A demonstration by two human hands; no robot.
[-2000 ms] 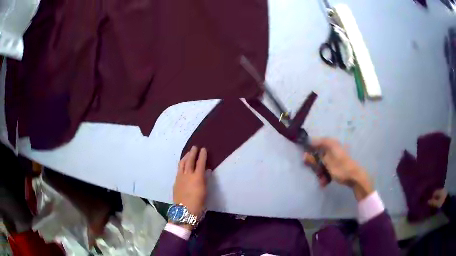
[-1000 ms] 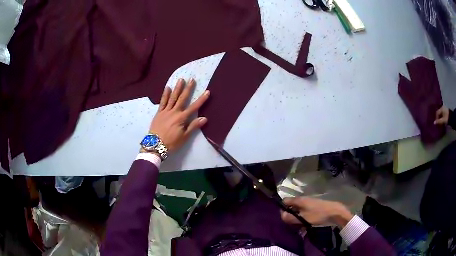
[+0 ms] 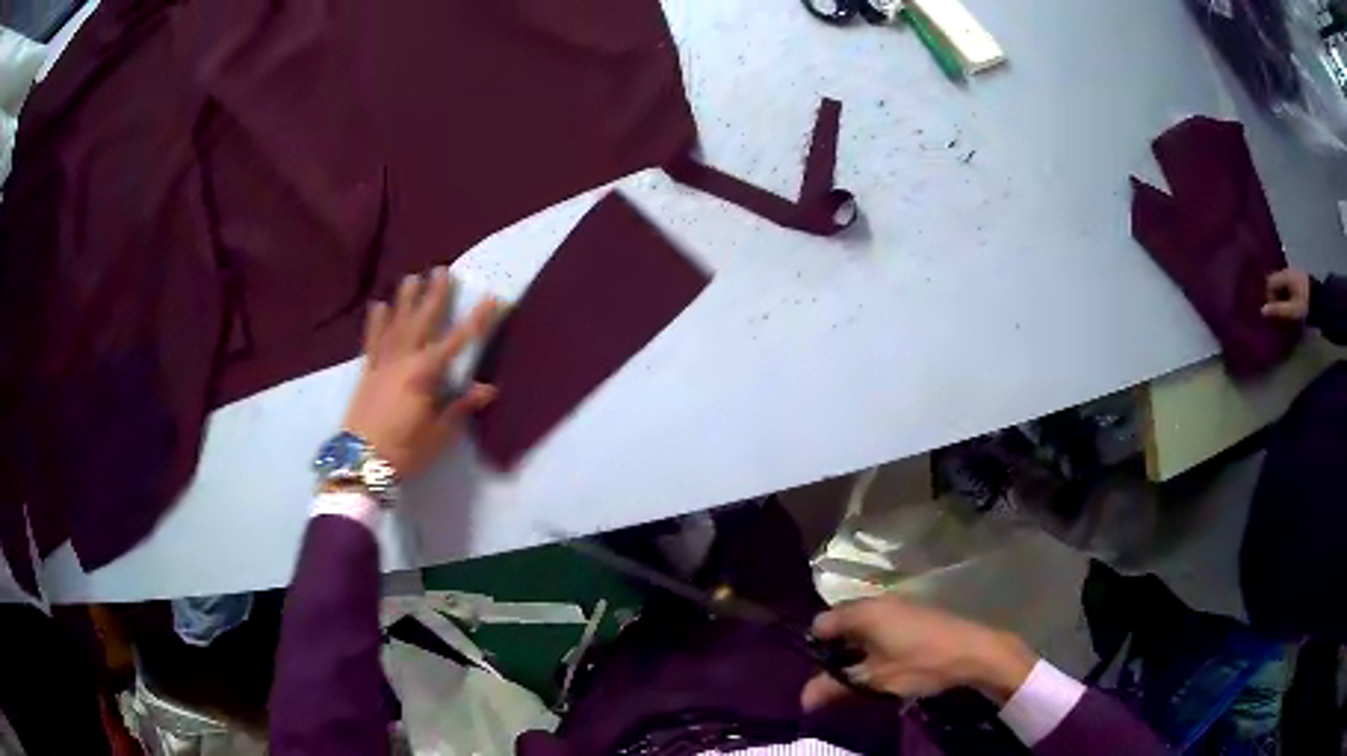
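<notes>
A cut maroon piece (image 3: 598, 325) lies on the pale table, separate from the large maroon fabric (image 3: 502, 111) at the upper left. My left hand (image 3: 414, 369) is spread, blurred, palm down between the two; its thumb and fingertips reach the cut piece's left edge. I cannot tell if it grips anything. My right hand (image 3: 916, 650) holds the tailor's shears (image 3: 724, 597) by the handles, low in front of my body at the table's near edge. The blades point left, look closed and are blurred.
A maroon strip (image 3: 753, 198) with a curled end lies right of the fabric. Black-handled scissors (image 3: 835, 8), a green item (image 3: 934, 42) and a white bar (image 3: 968, 33) lie at the table's top. At right, another person's hand (image 3: 1288, 296) holds a maroon piece (image 3: 1219, 222).
The cut piece has come away from the large fabric and turned. My view has shifted, with the table things further left. The shears have moved from the upper cloth down to the table's near edge.
</notes>
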